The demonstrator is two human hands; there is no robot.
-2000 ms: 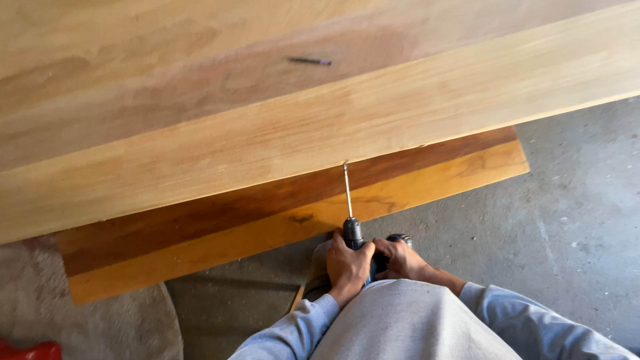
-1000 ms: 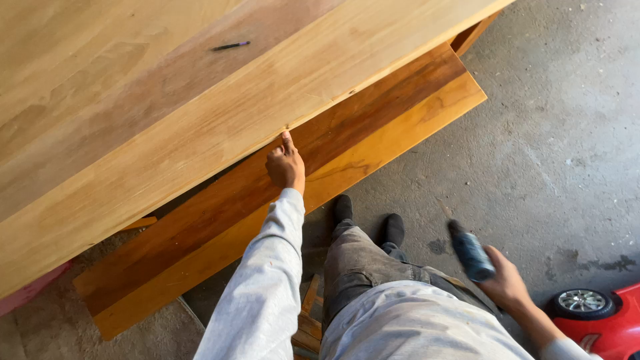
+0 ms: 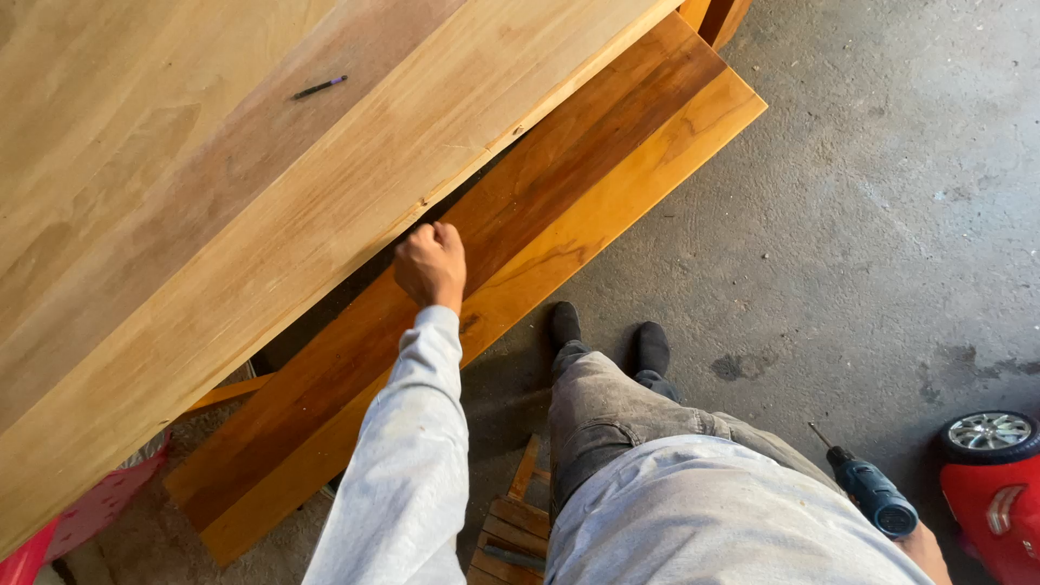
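My left hand (image 3: 432, 264) is closed in a loose fist beside the near edge of a pale wooden tabletop (image 3: 268, 236), over a varnished wooden bench (image 3: 520, 227). Whether its fingers pinch anything small is hidden. Small rough holes show along the tabletop's edge. At the lower right, my right hand (image 3: 924, 552) grips a cordless drill (image 3: 876, 491) with a thin bit that points up and left, away from the wood. A dark pen or pencil (image 3: 320, 87) lies on the tabletop.
A red toy car (image 3: 991, 504) with a silver wheel stands on the concrete floor (image 3: 853, 244) at the lower right. A slatted wooden stool or chair (image 3: 512, 528) is beside my legs. Pink and red items (image 3: 106, 504) sit under the tabletop at the lower left.
Both hands were together at the drill, its bit at the tabletop edge; the right hand has since carried it down to the right. The left hand has moved from the edge slightly back.
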